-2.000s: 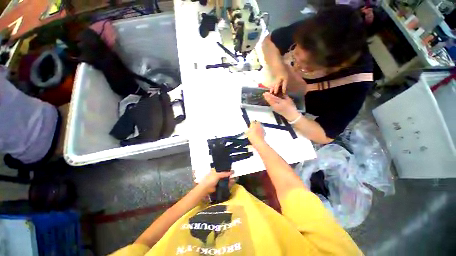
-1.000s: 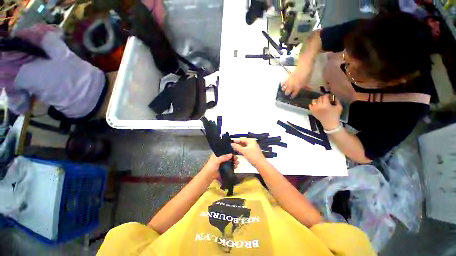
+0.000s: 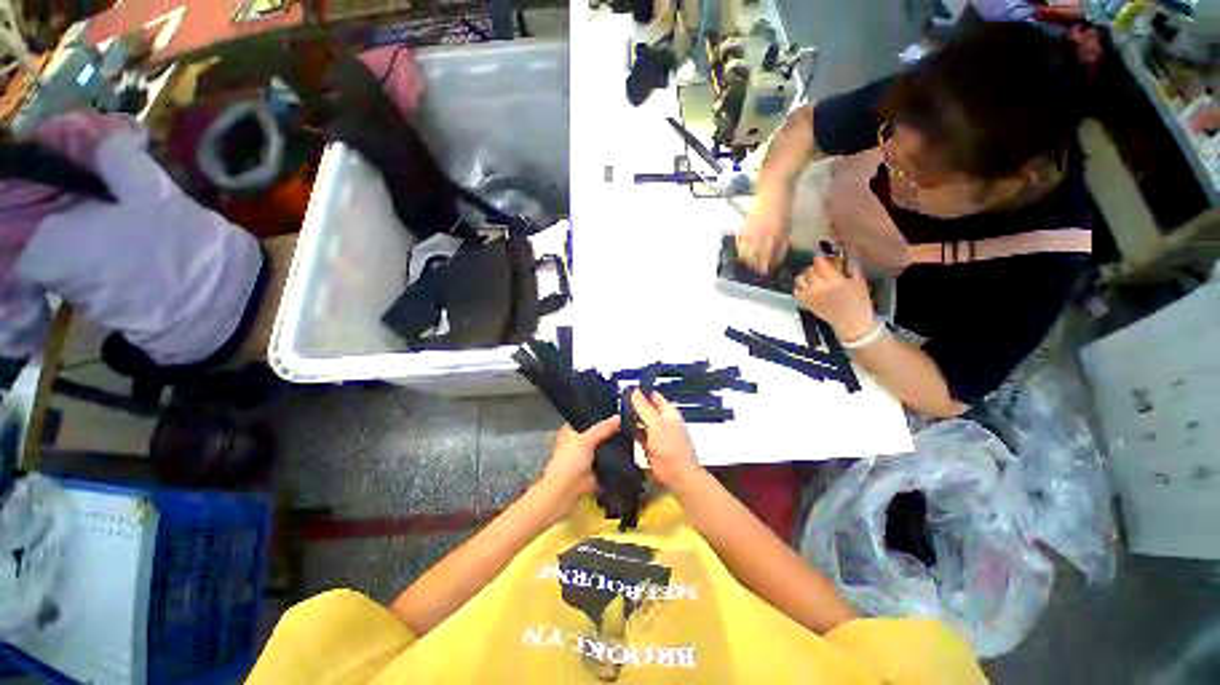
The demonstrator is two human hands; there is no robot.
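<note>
My left hand (image 3: 575, 459) is closed around a dark bundle of black webbing strips (image 3: 618, 484) in front of my chest, with the strip ends fanning out up and to the left. My right hand (image 3: 662, 435) is at the right side of the bundle, its fingers pinching a black strip against it. Loose black strips (image 3: 693, 391) lie heaped on the white table (image 3: 656, 295) just beyond my right hand. A few longer strips (image 3: 789, 356) lie farther right, by the grey parts tray.
A seated person (image 3: 990, 201) reaches into the parts tray (image 3: 749, 284), beside a sewing machine (image 3: 736, 101). A white bin (image 3: 301, 321) with black fabric pieces stands left. Crumpled plastic (image 3: 856, 535) lies right, a blue crate (image 3: 201, 575) lower left. Another person (image 3: 161, 254) is far left.
My left hand has lifted the bundle off the table edge and holds it near my chest. My right hand has moved from the far strips back to the bundle. The seated person's hands have spread over the tray.
</note>
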